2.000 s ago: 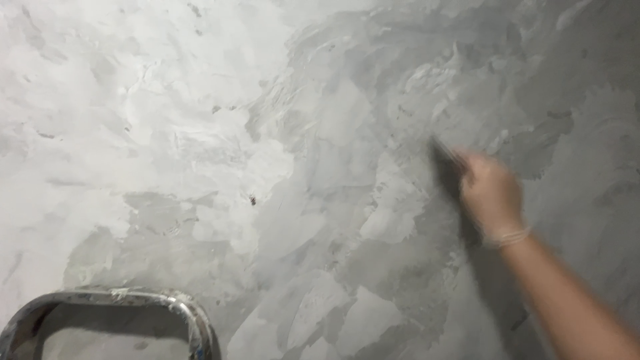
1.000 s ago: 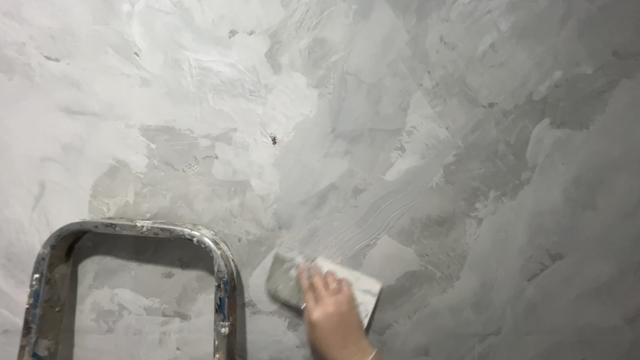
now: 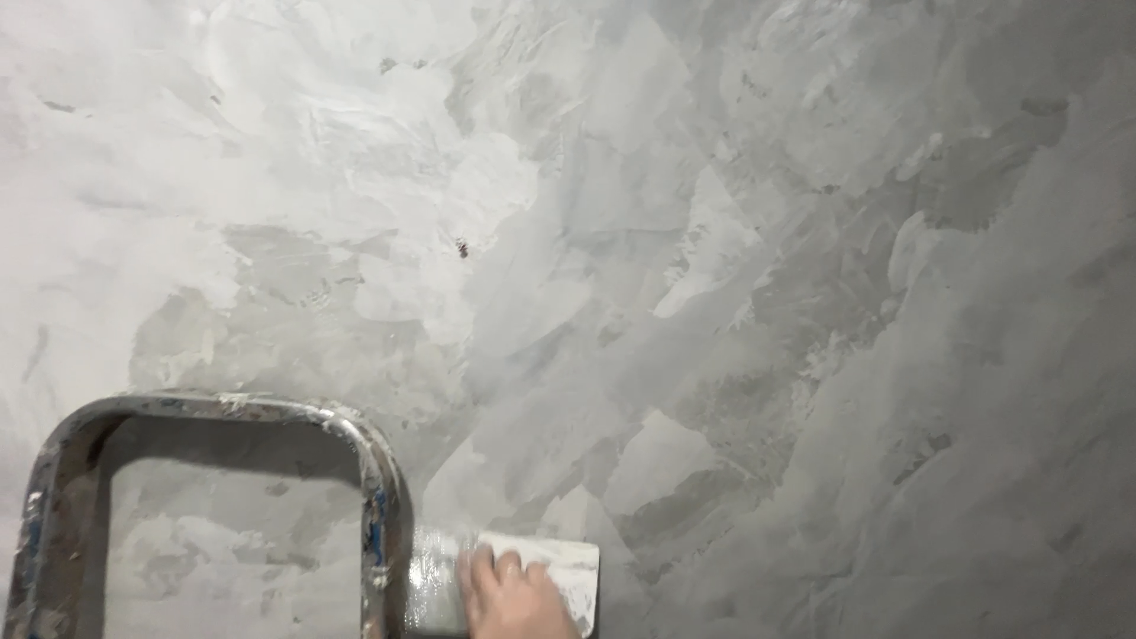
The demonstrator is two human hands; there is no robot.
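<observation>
Fingers spread over its back, my right hand (image 3: 516,593) holds a flat rectangular plastering trowel (image 3: 568,568) at the bottom of the view. The trowel's face is against the wall or close to it; its lower part runs out of the frame. Whitish plaster is smeared on the trowel. Mottled grey and white plaster (image 3: 621,355) coats the wall, in overlapping patches. My left hand is not in view.
At the lower left, close to the trowel's left side, stands a rounded metal frame (image 3: 231,406), probably a ladder's top rail, spattered with plaster and blue paint. A small dark reddish spot (image 3: 462,248) marks the wall above.
My right hand has gone from the right side of the wall down and left to the bottom of the view, beside the metal frame, with the trowel in it.
</observation>
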